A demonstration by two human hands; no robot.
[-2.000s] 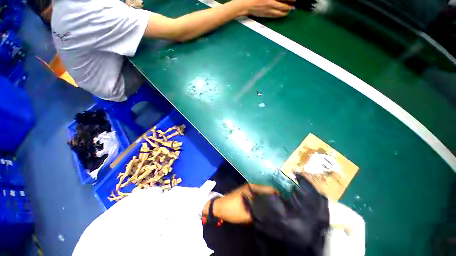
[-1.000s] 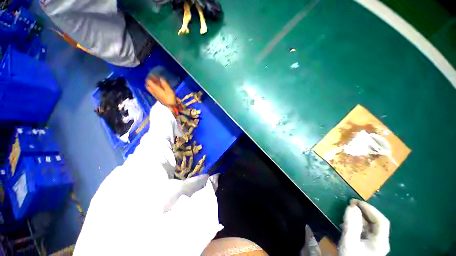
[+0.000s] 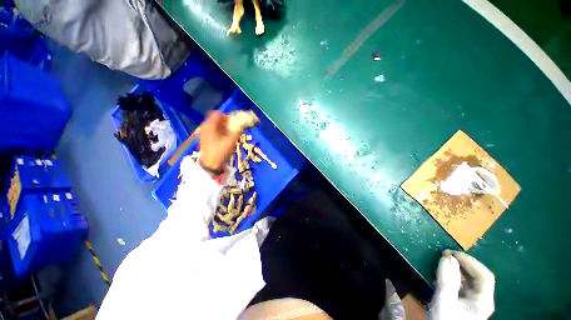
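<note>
My left hand (image 3: 218,142), bare and blurred, is over the blue bin (image 3: 283,177) of tan leg-like pieces (image 3: 235,206). It holds a tan piece (image 3: 243,120) at its fingers, raised above the pile. My right hand (image 3: 463,281), in a white glove, rests at the bench edge below the square board (image 3: 438,200). Its thumb and fingers are curled with the tips close together; I see no object in it, but the tips are unclear. The board lies flat with brown stains, a white smear (image 3: 462,180) and a fine pale line at its right side.
A second blue bin (image 3: 128,153) holds black parts (image 3: 141,128) and white material. A black part with two tan legs (image 3: 258,19) lies on the green bench (image 3: 350,125), cut off by the top edge. A person's grey clothing (image 3: 113,37) is at upper left. Blue crates (image 3: 50,219) stand at far left.
My left hand left the black part by the board, reached over the bins and now has a tan piece. The legged part appeared on the bench. My right glove came into clearer view.
</note>
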